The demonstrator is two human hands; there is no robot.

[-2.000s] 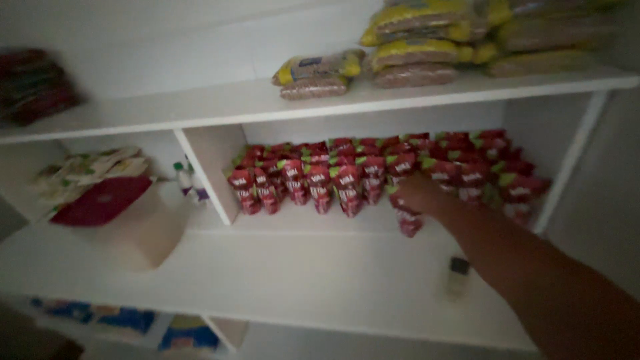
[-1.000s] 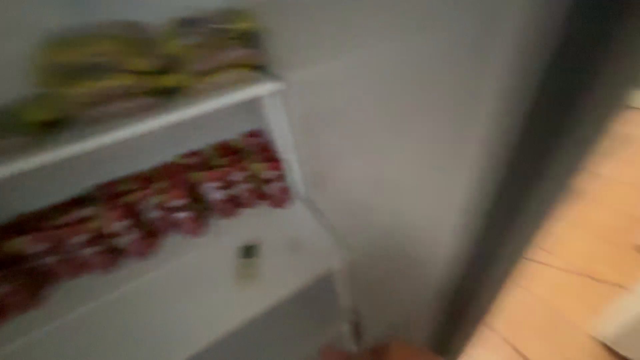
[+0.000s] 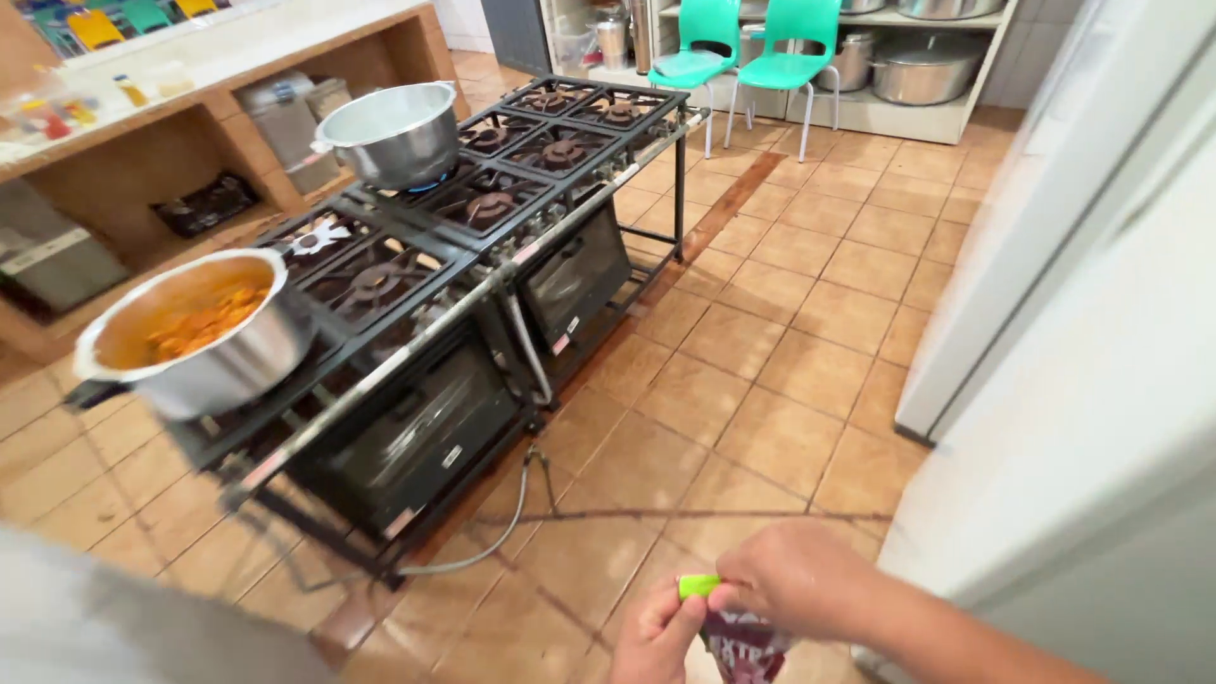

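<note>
Near the bottom of the head view, my left hand [image 3: 657,632] grips a dark red pouch [image 3: 746,651] with printed writing, close to its top. My right hand [image 3: 803,579] is closed at the pouch's upper corner, beside a bright green piece [image 3: 699,585] that lies between the two hands. Whether the green piece is a cap or part of the pouch cannot be told. The lower end of the pouch runs out of the frame.
A black industrial gas stove [image 3: 494,209] stands ahead to the left. It bears a pot of orange-red food [image 3: 237,351] and another large pot [image 3: 408,142] over a blue flame. A hose [image 3: 513,522] lies on the tiled floor. White appliances [image 3: 1064,285] rise at right; green chairs [image 3: 798,57] stand behind.
The view has swung from shelves of red pouches to a kitchen with a stove. My right hand, earlier reaching among the shelved pouches, is now at a pouch together with my left hand.
</note>
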